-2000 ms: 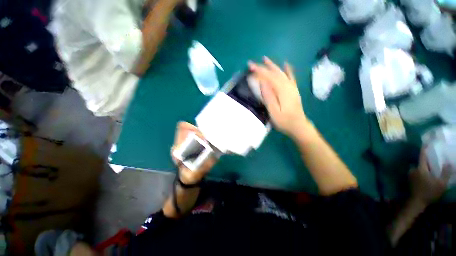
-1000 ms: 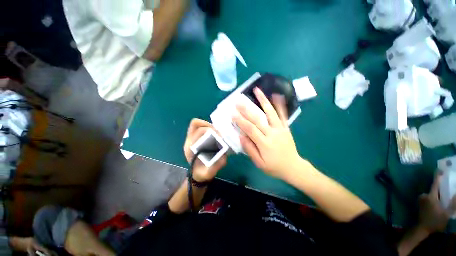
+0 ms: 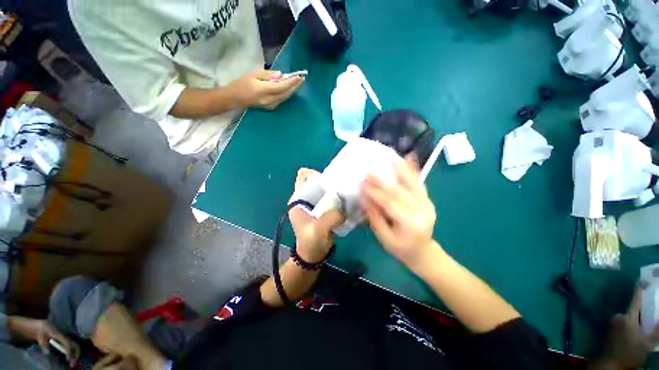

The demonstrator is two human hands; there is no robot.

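Note:
A security camera (image 3: 361,170) with a white housing and a rounded black front (image 3: 399,133) is held above the green table's near edge. My left hand (image 3: 315,220) grips its white rear end, where a black cable (image 3: 278,249) hangs down. My right hand (image 3: 399,213) lies on the housing's near side with fingers spread; whether it holds a wipe is hidden. A white antenna (image 3: 433,160) sticks out at the right. A small white pad (image 3: 459,148) lies beside it. A wash bottle (image 3: 349,105) stands behind the camera.
A crumpled white cloth (image 3: 524,150) lies right of the pad. White cameras (image 3: 611,173) line the right side, with cotton swabs (image 3: 602,243) and a translucent bottle (image 3: 642,225) near them. A person in a light shirt (image 3: 181,72) is at the left; another person's hand (image 3: 630,329) is at lower right.
The camera has turned in my hands, so its open rear end no longer faces up and the antenna now shows. My right hand has shifted along the housing. The left neighbour's hand has come into view.

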